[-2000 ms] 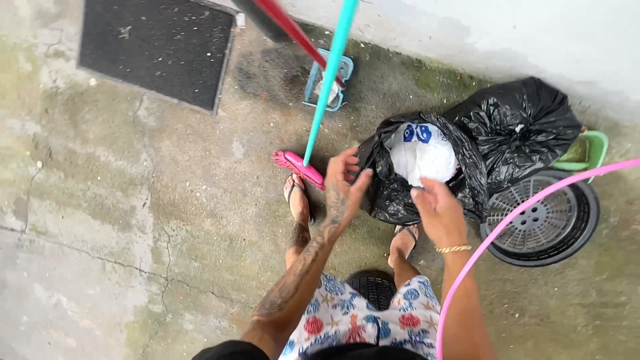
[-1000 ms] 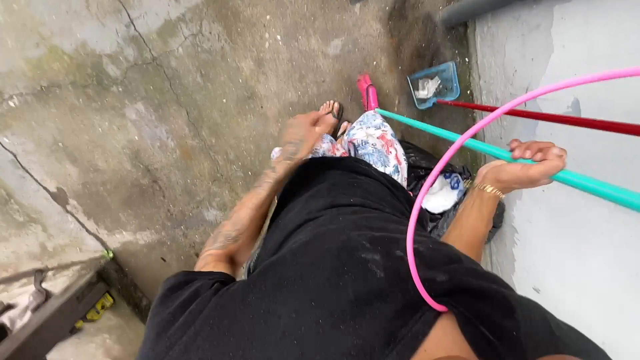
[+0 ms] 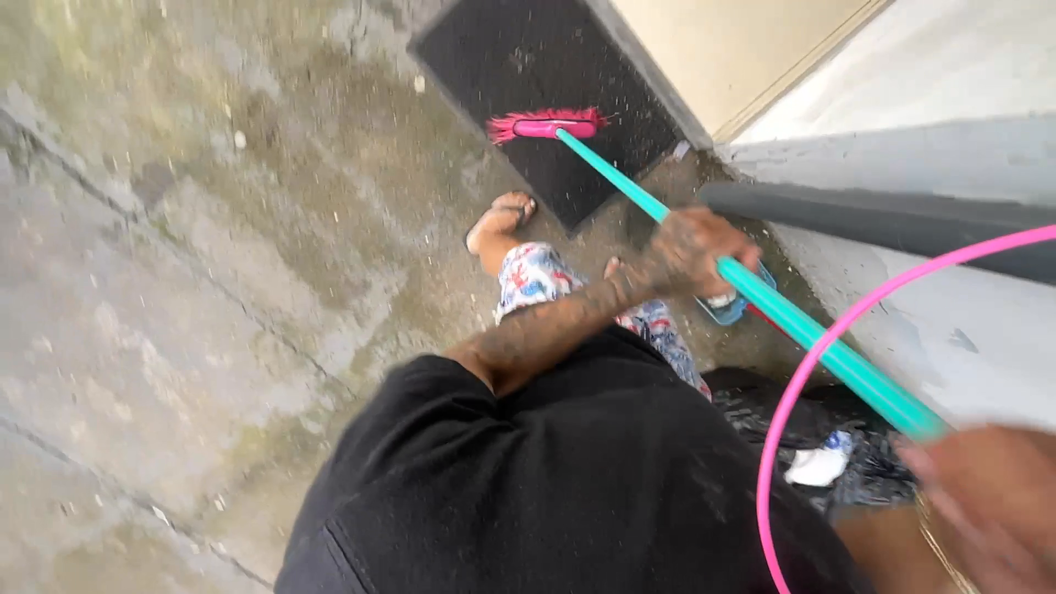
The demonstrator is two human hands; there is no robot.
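A broom with a pink head and pink bristles (image 3: 554, 128) rests over the black doormat (image 3: 528, 62). Its turquoise handle (image 3: 825, 351) runs down to the lower right. My left hand (image 3: 701, 250), on the tattooed arm, is closed around the handle at its middle. Near the handle's upper end, my right hand (image 3: 990, 495) is blurred and partly cut off by the frame's edge; it grips there. A pink hose or cord (image 3: 784, 412) curves in front of the handle, close to the camera.
A blue dustpan (image 3: 728, 312) with a red handle stands behind my left hand. Below it lie black garbage bags (image 3: 879, 462) with a white item (image 3: 818, 466). A dark grey pipe (image 3: 866, 223) runs along the pale wall (image 3: 982, 355). The concrete floor (image 3: 190, 330) has cracks.
Two seconds ago both hands were at the open garbage bag; one second ago only my right hand held the broom handle. Now my left hand grips it too, and the broom head has moved onto the doormat.
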